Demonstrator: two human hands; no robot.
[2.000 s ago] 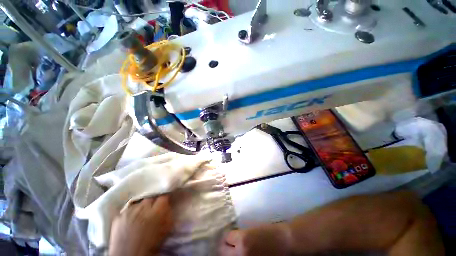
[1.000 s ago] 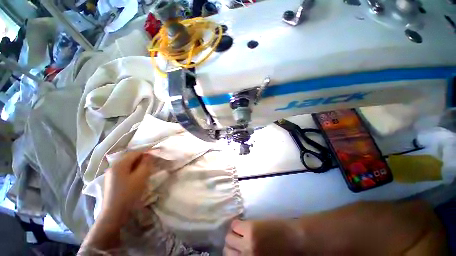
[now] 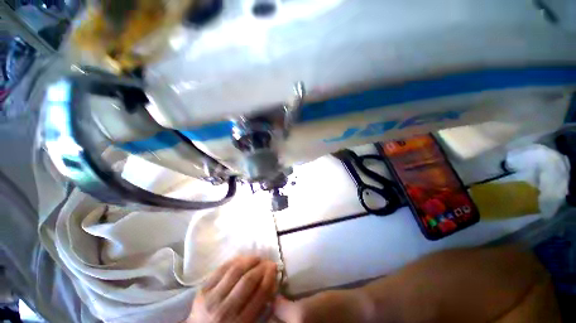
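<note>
The beige garment piece [image 3: 208, 243] lies in folds left of and below the needle area, its right edge running down from the presser foot [image 3: 278, 200]. The area under the machine head is brightly lit, so the needle cannot be made out. My left hand [image 3: 237, 290] is on the cloth near this edge, fingers bent together on it. My right hand [image 3: 287, 310] is at the bottom edge beside the left, mostly cut off, with the forearm across the lower right. Its fingers and grip are largely hidden.
The white lockstitch machine [image 3: 379, 50] spans the top. Black scissors [image 3: 372, 189] and a lit smartphone [image 3: 431, 186] lie right of the needle. A flat yellow piece [image 3: 505, 200] and a white cloth scrap [image 3: 543, 173] are farther right. Blurred yellow cord [image 3: 120, 31] is at upper left.
My left hand has moved right, onto the cloth's edge beside my right hand. The folds lie differently, and the puckered stretch of edge shows less. The view has come closer to the machine head.
</note>
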